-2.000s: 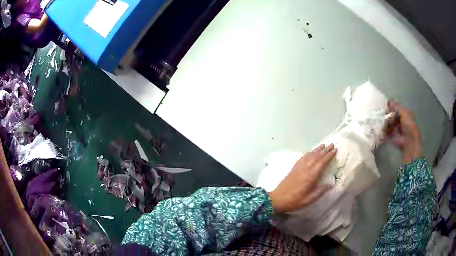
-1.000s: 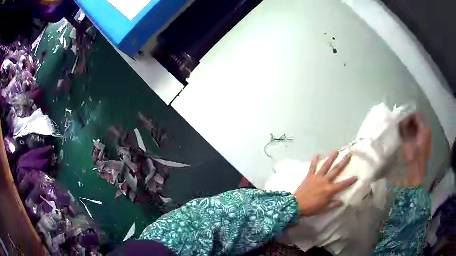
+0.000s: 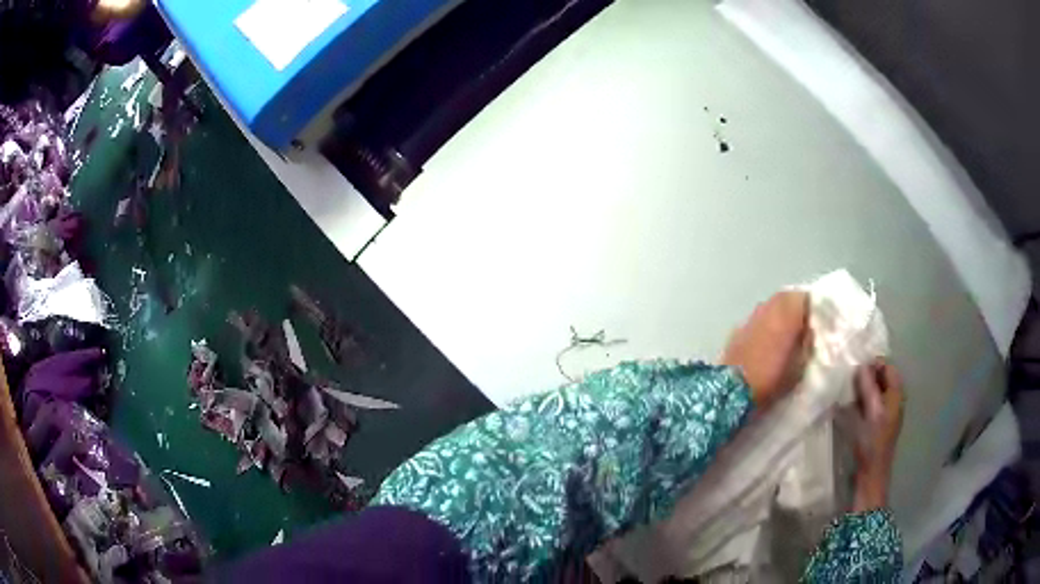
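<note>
A bundle of white cut fabric pieces [image 3: 787,456] lies at the near right of the pale table [image 3: 593,217], with layered, loose edges. Its far end [image 3: 846,314] is crumpled and frayed. My left hand [image 3: 776,346] is closed on the bundle's left side near that end; its fingertips are hidden. My right hand [image 3: 878,402] is at the bundle's right side with fingers curled; whether it grips fabric is unclear. A thin dark thread [image 3: 590,340] lies on the table left of my left hand.
The blue machine cover [image 3: 291,57] and dark feed belt [image 3: 428,97] are at the upper left. A white cloth strip [image 3: 878,148] runs along the far table edge. Grey scraps [image 3: 279,399] lie on the green floor [image 3: 217,262]; purple scraps [image 3: 68,399] are heaped at far left.
My left hand has moved from lying spread on the bundle to closed near its far end. My right hand has moved down and nearer. The dark thread appeared after the earliest frame.
</note>
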